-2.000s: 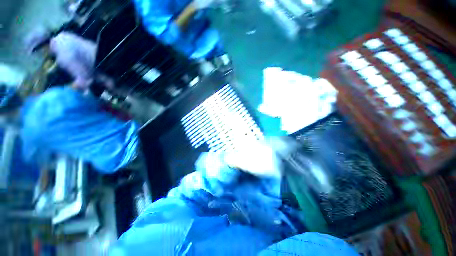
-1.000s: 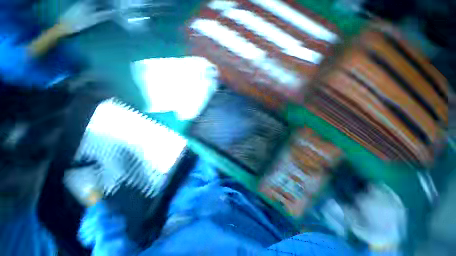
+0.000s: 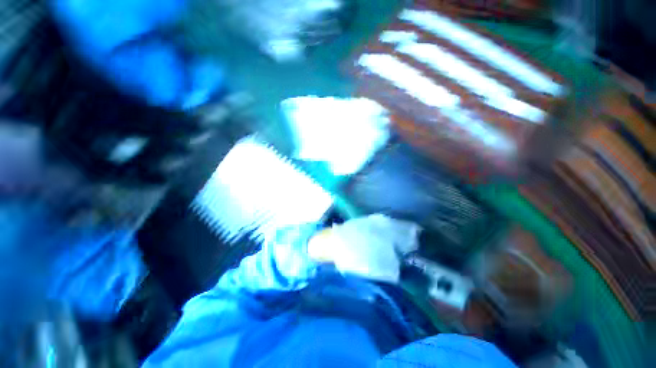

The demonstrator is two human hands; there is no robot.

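My left hand (image 3: 368, 246), in a white glove, is near the centre, in front of the dark screw tray. Its fingers point right and are closed on a small silver metal piece (image 3: 447, 286) with a dark hole. The orange-brown jig base (image 3: 521, 269) is just right of the piece, strongly blurred. A block of striped silver-white rows (image 3: 259, 190) lies in the dark box left of the hand. A blurred white patch at the bottom right edge (image 3: 568, 357) may be my right hand; it is cut off and its fingers do not show.
The screw tray (image 3: 457, 208) lies behind the jig. A white cloth (image 3: 336, 133) is behind my left hand. Red-brown trays with white rows (image 3: 460, 68) stand at the back, and orange-brown trays (image 3: 611, 194) at right. Another worker's blue sleeve (image 3: 137, 54) is at upper left.
My left hand has moved right from the striped rows towards the jig base, with the silver piece in its fingers. My right hand has almost left the picture. The view has shifted.
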